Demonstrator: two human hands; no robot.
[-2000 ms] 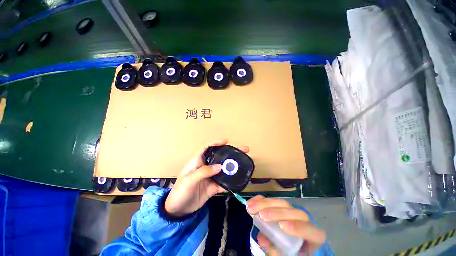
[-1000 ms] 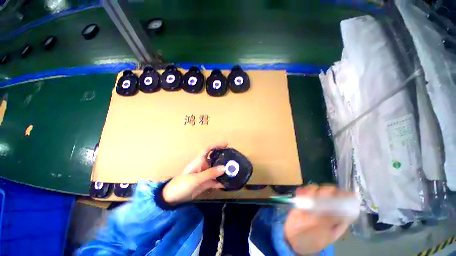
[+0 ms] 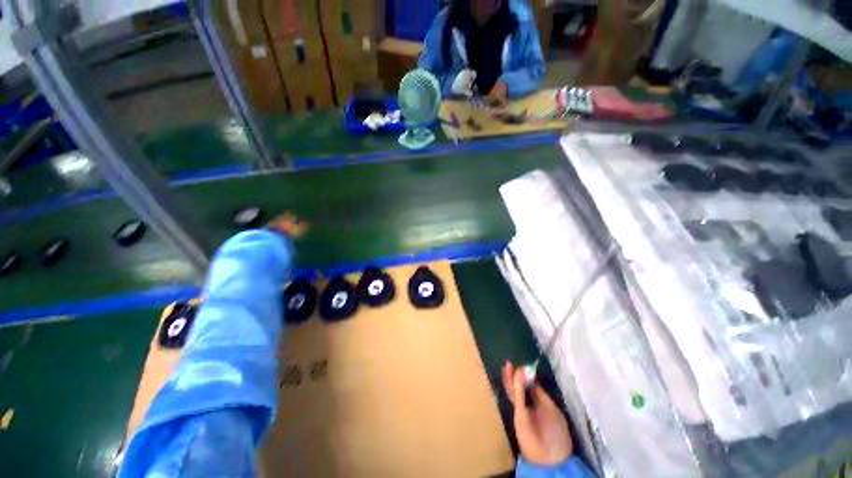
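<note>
My left hand (image 3: 291, 225) is stretched out over the green belt, small and blurred; I cannot tell if it holds anything. A black round part (image 3: 248, 217) lies on the belt just left of it. My right hand (image 3: 542, 422) is low at right, between cardboard and tray stack, with the small white, green-tipped glue bottle (image 3: 531, 372) at its fingers. Black housings with white centres, such as this one (image 3: 426, 288), stand in a row along the far edge of the tan cardboard (image 3: 392, 392). My left sleeve covers part of the row.
The wrapped tray stack (image 3: 598, 345) with rows of black parts fills the right side. More black parts (image 3: 129, 231) lie on the belt at left. A metal post (image 3: 140, 168) rises at left. Across the belt are a green fan (image 3: 418, 105), a blue bin (image 3: 366, 114) and a seated person (image 3: 486, 51).
The view has tilted up towards the belt. My left hand has moved from the near edge to the belt; the housing it held is not seen in it. My right hand is now beside the stack.
</note>
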